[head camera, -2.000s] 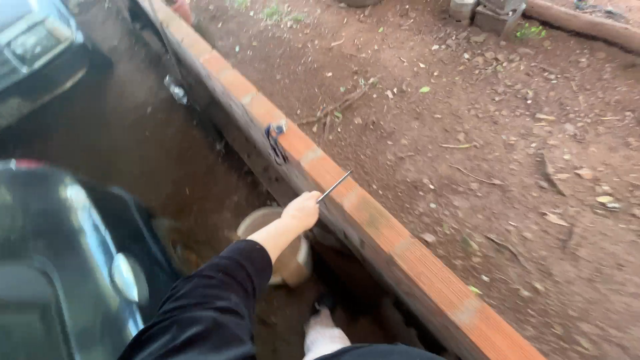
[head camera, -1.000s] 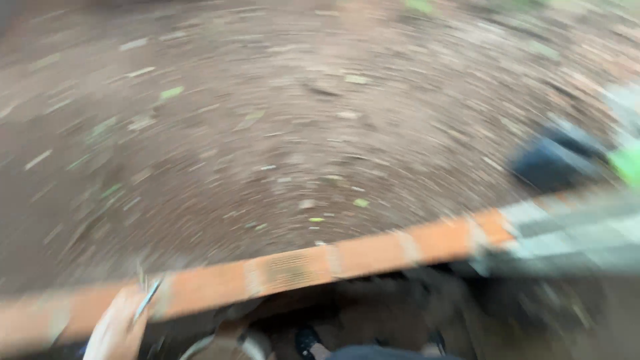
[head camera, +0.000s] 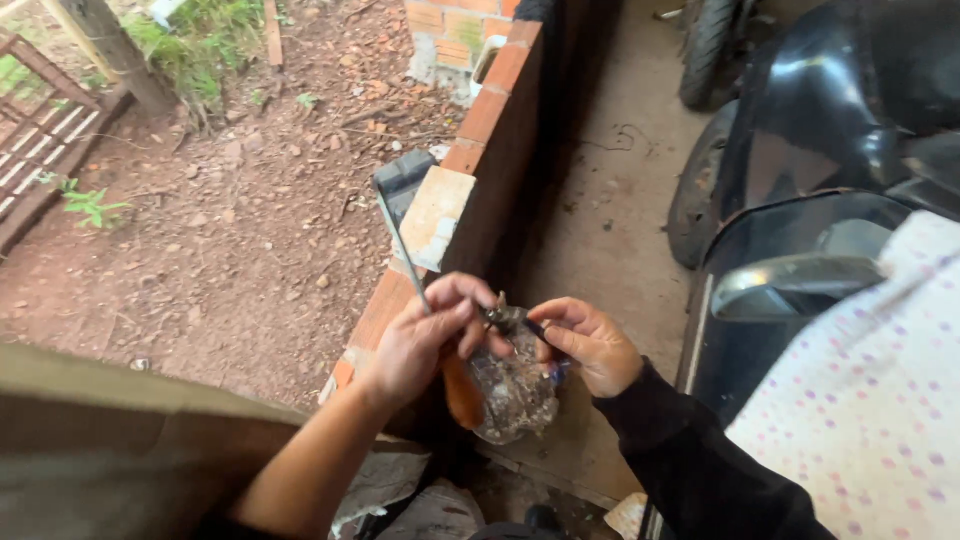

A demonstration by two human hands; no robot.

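My left hand (head camera: 427, 334) holds a long thin metal rod (head camera: 401, 244) with a rounded orange-brown handle (head camera: 463, 394), which hangs below the palm. The rod points up and away over the wall. Its thumb and fingers also touch a small metal piece (head camera: 501, 315) between my hands. My right hand (head camera: 589, 341) pinches a thin dark item (head camera: 536, 328) right beside that piece; what it is cannot be told. Beneath both hands is a rough, debris-covered grey surface (head camera: 517, 397), partly hidden by them.
A low brick wall (head camera: 480, 120) runs ahead, with a pale slab (head camera: 439, 206) on top and a dark block (head camera: 405, 176) beside it. Black car (head camera: 810, 120) with a mirror (head camera: 795, 285) stands at right, near a spotted cloth (head camera: 862, 390). Wooden post (head camera: 120, 52) and metal grate (head camera: 45, 142) are at left.
The view has swung far round along the wall. Both hands are now together around a small metal piece; earlier frames show only one hand, with a thin rod.
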